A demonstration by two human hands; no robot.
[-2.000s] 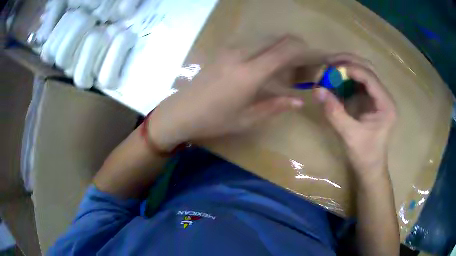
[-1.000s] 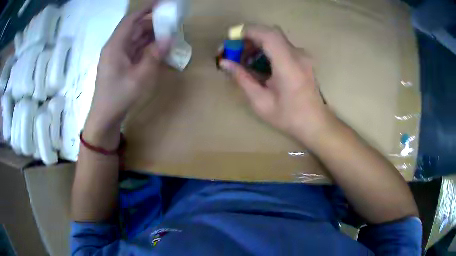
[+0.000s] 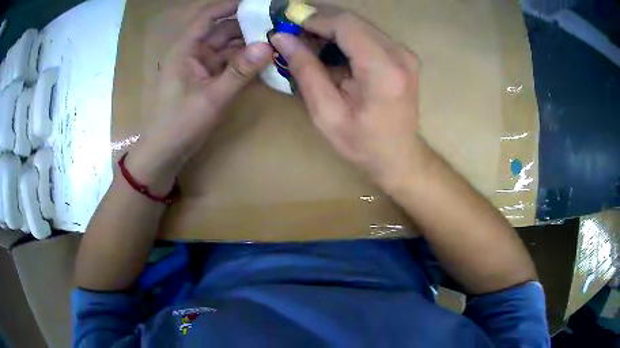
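Note:
A white plastic housing (image 3: 255,22) is held upright in my left hand (image 3: 204,75), near the top edge of the view. My right hand (image 3: 370,88) holds a blue battery (image 3: 286,28) with thumb and fingers against the housing's right side. A cream-yellow cover (image 3: 299,11) shows on a right fingertip. Thin wires show beside the battery below the right thumb. A dark piece (image 3: 333,54) shows under the right fingers; I cannot tell what it is. The fingers hide much of the parts.
Rows of white housings (image 3: 42,105) stand on a white board (image 3: 85,102) at the left. A brown cardboard sheet (image 3: 285,156) with shiny taped edges lies under my hands. A blue-green dot (image 3: 516,166) marks its right edge. A dark surface (image 3: 571,149) lies beyond, with open cardboard below.
The housing and the battery were apart and are now together. My left hand has moved right with the housing, and my right hand has moved slightly left and up. The view has shifted.

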